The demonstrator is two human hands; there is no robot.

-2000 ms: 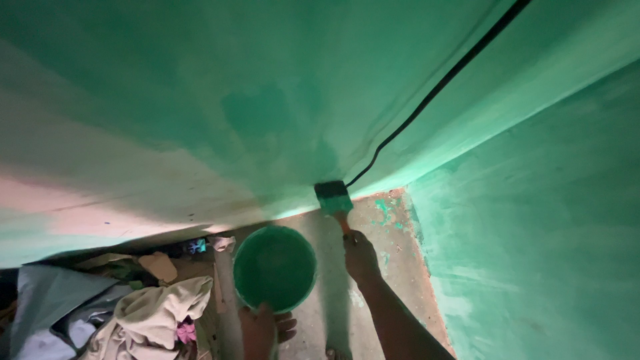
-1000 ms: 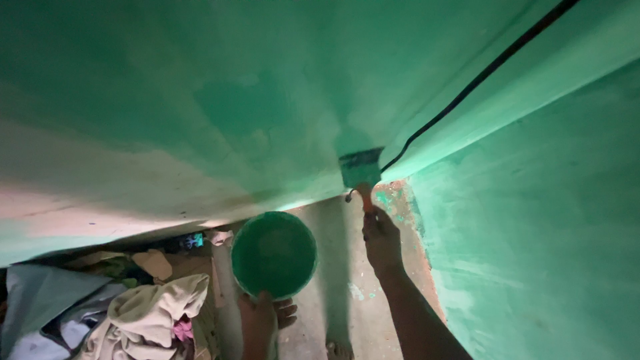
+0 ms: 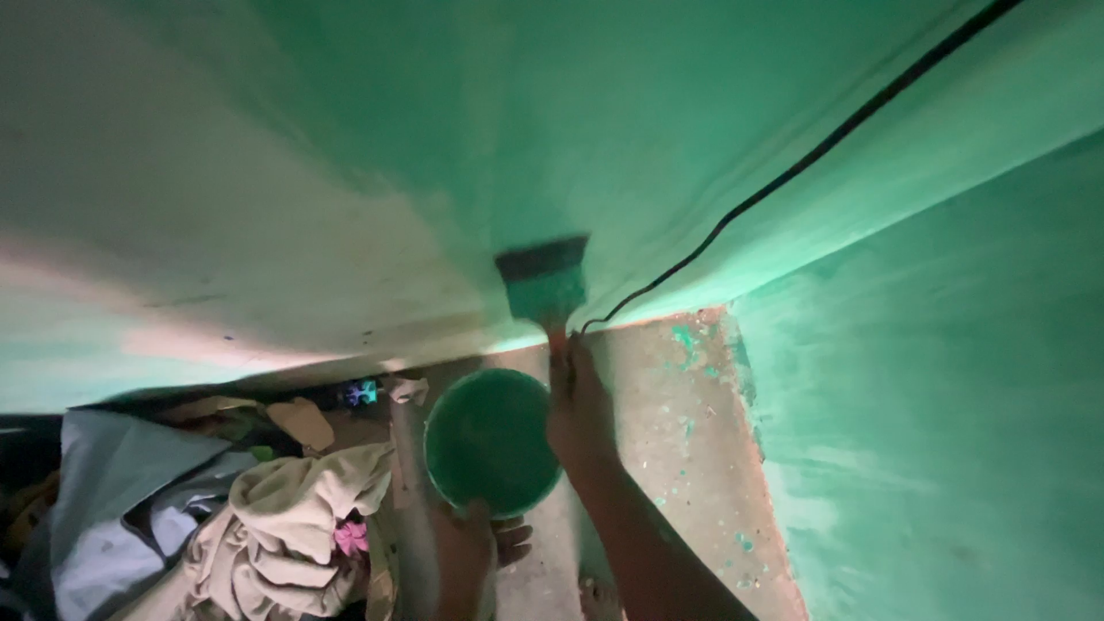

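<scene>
My right hand [image 3: 582, 405] is closed around the handle of a wide paintbrush [image 3: 545, 280], its bristles up against the wall [image 3: 414, 172]. Green paint covers the brush's ferrule, and the wall around it is partly green, with a pale area to the left. A round green bucket [image 3: 493, 444] stands below and left of the brush. My left hand [image 3: 479, 543] grips its near rim, thumb at the edge and fingers below. The contents look dark green. A black cable [image 3: 776, 181] runs down the wall to the right of the brush.
Heaped cloth lies at lower left, with a beige garment [image 3: 285, 526] and a grey-blue fabric [image 3: 129, 483]. The concrete floor [image 3: 690, 483] bears green paint spots. A second green wall [image 3: 931, 414] meets the first at right. Part of a foot [image 3: 599, 595] shows at the bottom.
The brush, in my right hand, has moved left along the wall, away from the cable's lower part. My left hand has stayed at the bucket's rim.
</scene>
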